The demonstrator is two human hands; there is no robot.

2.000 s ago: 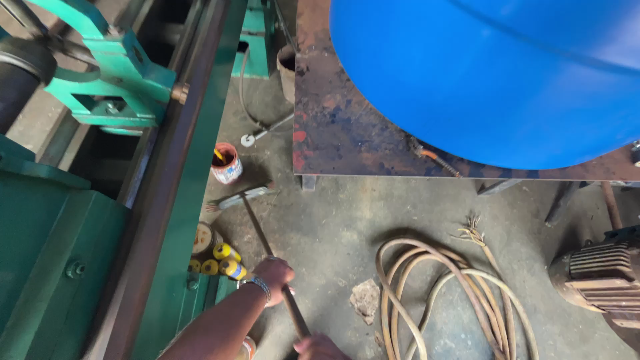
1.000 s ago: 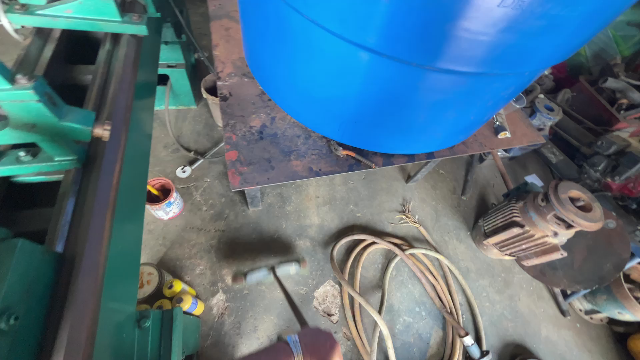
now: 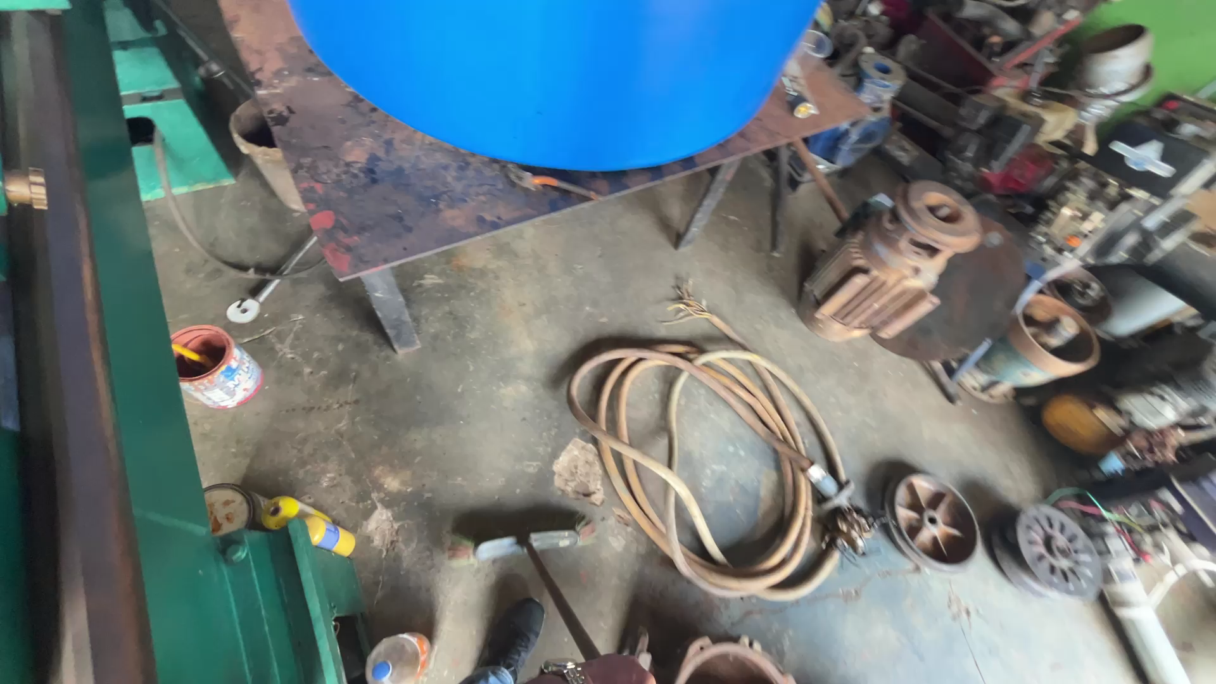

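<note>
A push broom with a narrow, worn head (image 3: 522, 544) stands over the concrete floor, and its thin handle (image 3: 565, 603) runs down to the bottom edge of the view. My left hand (image 3: 608, 670), a metal band at its wrist, is closed around that handle and partly cut off by the frame. My right hand is not in view. A dark shoe (image 3: 516, 632) shows left of the handle. Right of the broom head lies a flat pale lump (image 3: 579, 471), beside a coiled brown hose or cable (image 3: 617, 408) with frayed ends.
A green machine bed (image 3: 161, 456) runs down the left, near a paint tin (image 3: 220, 370) and a plastic bottle (image 3: 399, 658). A blue drum (image 3: 570, 76) rests on a rusty steel table (image 3: 380, 190). Rightward are an electric motor (image 3: 883, 275), a spoked wheel (image 3: 931, 522) and piled parts.
The view has swung well to the right. Two hands were on the handle two seconds ago; one shows now. The broom head has moved away from the green machine, towards the pale lump.
</note>
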